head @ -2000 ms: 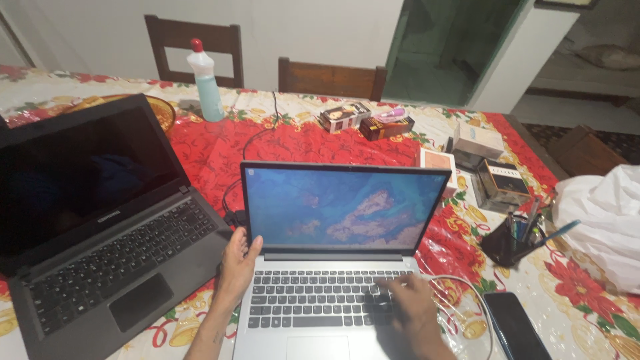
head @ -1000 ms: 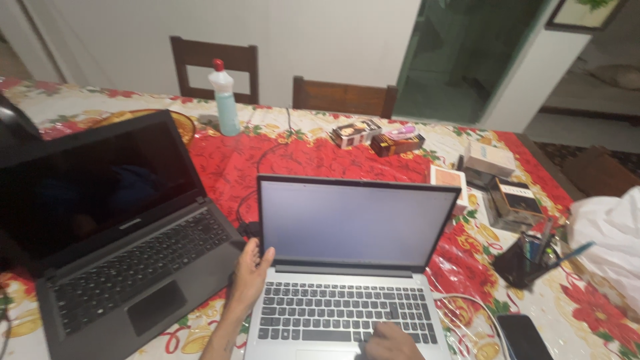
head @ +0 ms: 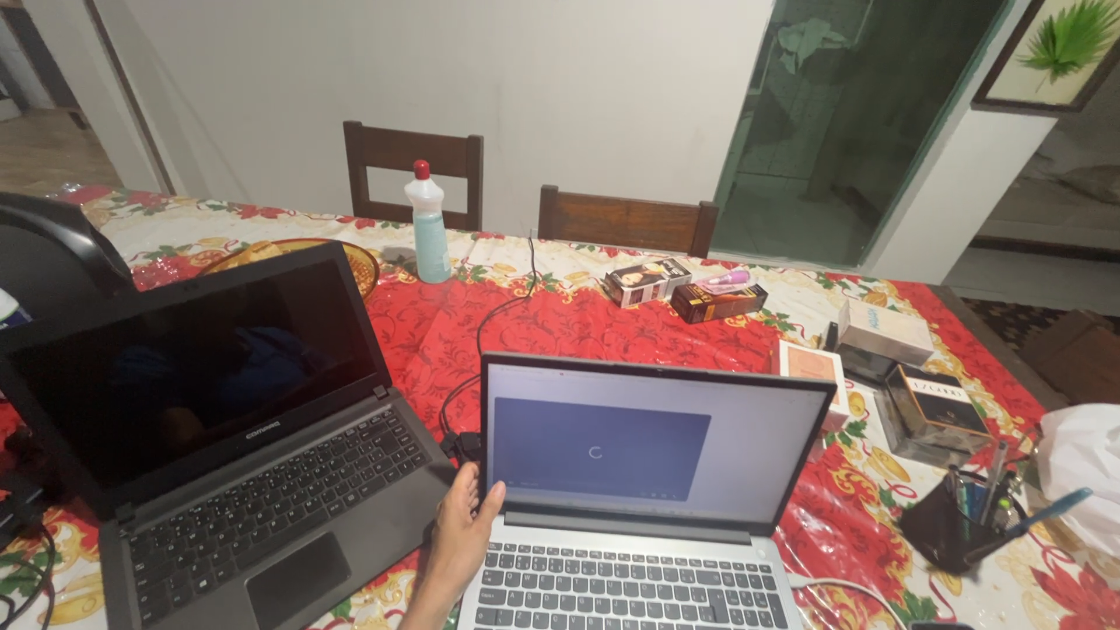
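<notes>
A silver laptop [head: 647, 582] stands unfolded at the lower middle, its lit screen showing a dark blue panel with a loading ring on a pale page. My left hand [head: 464, 525] is at the left edge of this laptop by the hinge, thumb toward the screen's lower corner and fingers behind; how firmly it grips cannot be told. My right hand is outside the view. To the left, a dark Compaq laptop [head: 289, 516] sits unfolded with a black screen. A white cable [head: 844, 584] runs from the silver laptop's right side, and a black cable with a connector [head: 464, 444] lies between the two laptops.
A bottle of bluish liquid [head: 430, 241] and a wicker basket [head: 367, 269] stand toward the back. Small boxes [head: 647, 282] lie beyond the silver laptop, with more boxes [head: 936, 411] to the right. A black pen holder [head: 945, 525] is near a white bag [head: 1089, 472]. Wooden chairs [head: 626, 219] stand behind the table.
The silver laptop's screen went from a blue picture to a blank pale page, and now shows a panel with a loading ring. My right hand, earlier over the keyboard, has left the view.
</notes>
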